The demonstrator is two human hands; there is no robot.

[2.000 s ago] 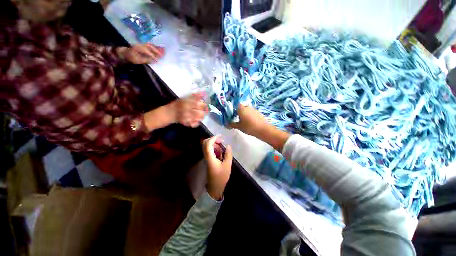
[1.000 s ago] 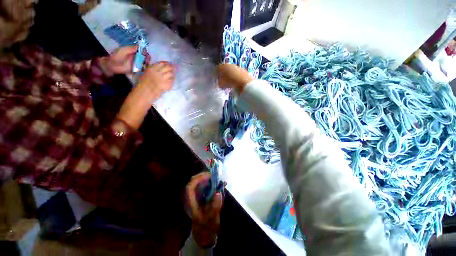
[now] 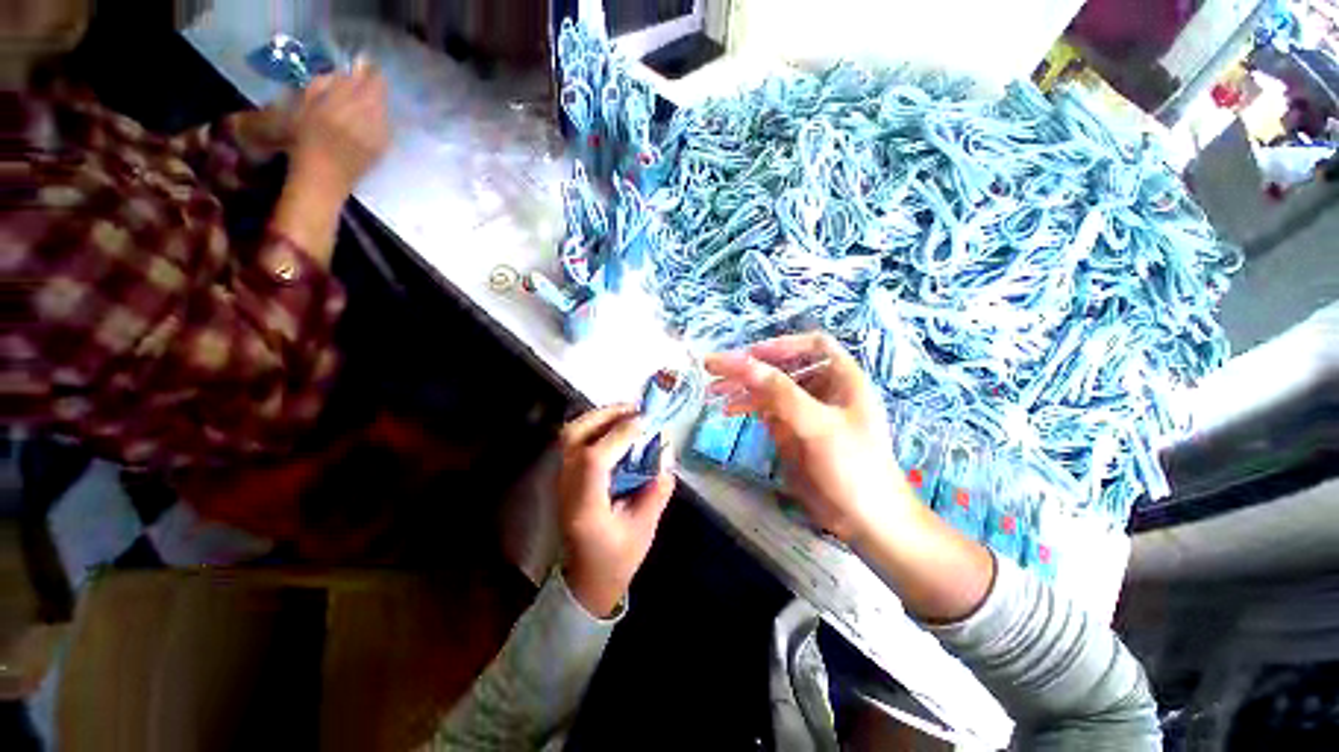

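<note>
My left hand (image 3: 610,507) is closed around a carded cable (image 3: 642,458), blue card low and pale loops up, at the table's front edge. My right hand (image 3: 808,426) is just right of it, thumb and fingers pinching something thin and clear or pale near the loops; it looks like film or a cord, I cannot tell which. A row of packs (image 3: 962,500) with blue parts and orange-red spots lies along the table edge, partly behind my right hand and forearm. A cluster of carded cables (image 3: 599,235) stands beyond my hands.
A large heap of pale blue coiled cables (image 3: 940,235) covers the back right. A small ring (image 3: 504,278) lies on the white table (image 3: 441,176). A person in a red plaid shirt (image 3: 162,294) works at the left. A brown carton (image 3: 206,646) is at lower left.
My right hand has come back from the cable cluster to beside my left hand. My left hand has risen slightly with the carded cable. More of the pack row shows.
</note>
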